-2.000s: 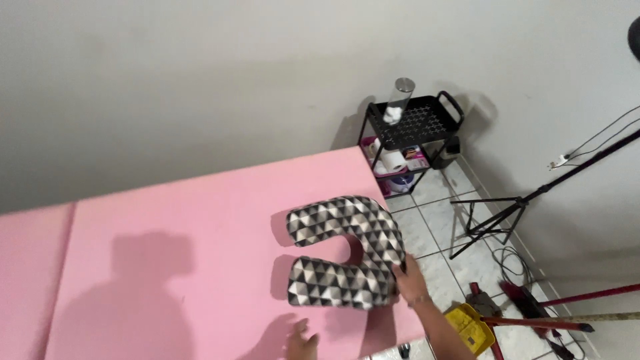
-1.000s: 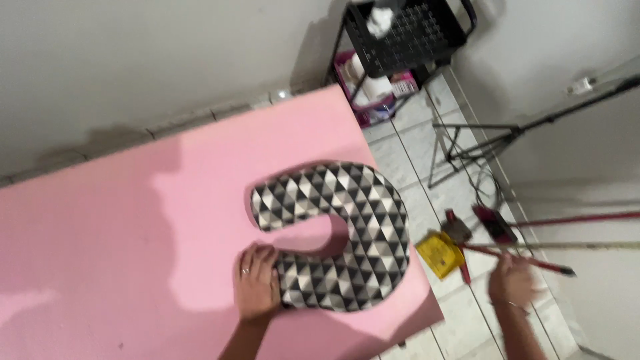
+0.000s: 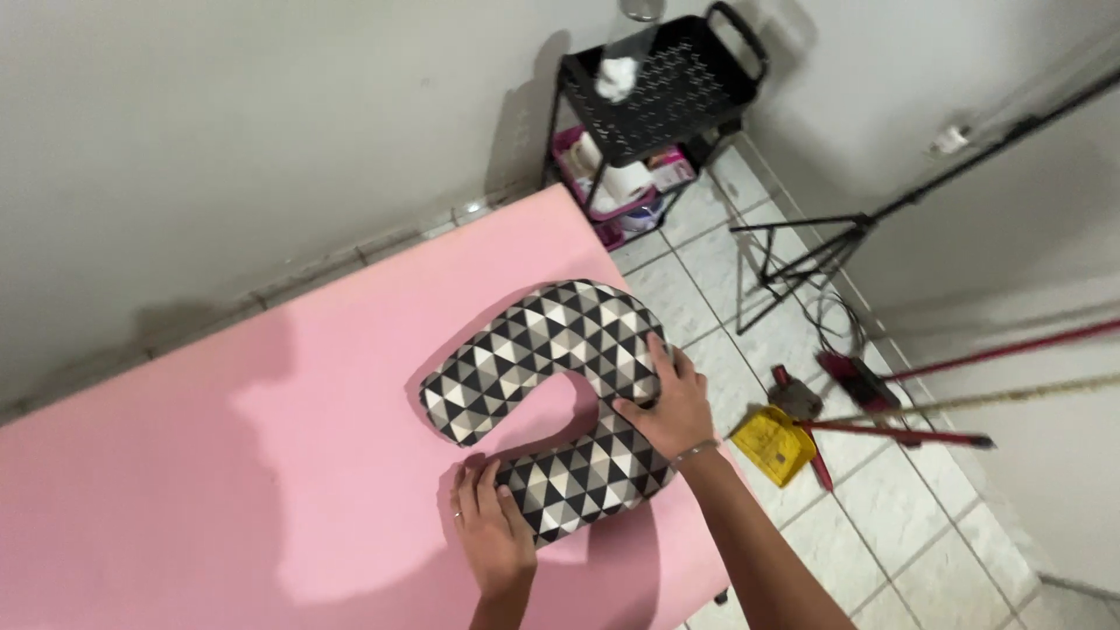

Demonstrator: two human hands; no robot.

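A U-shaped cushion (image 3: 560,324) with a black, white and grey triangle print lies on a pink-covered massage table or bed (image 3: 350,385), its opening facing left. My left hand (image 3: 492,521), with a ring on one finger, rests against the end of the cushion's lower arm. My right hand (image 3: 674,402), a bracelet at its wrist, lies over the curved right side, thumb toward the inner edge and fingers on top. Whether either hand grips the fabric is hard to tell; the palm sides are hidden.
Beyond the bed's far corner stands a black trolley (image 3: 665,79) with a clear container (image 3: 623,66) on top and paper rolls below. To the right are a black tripod stand (image 3: 862,223), a cable, a yellow dustpan (image 3: 774,444) and a red broom (image 3: 862,381) on the tiled floor.
My right hand, off the cushion and over the floor side one second ago, is back on the cushion's curve. My left hand remains at the lower arm's end. The cushion now lies more tilted.
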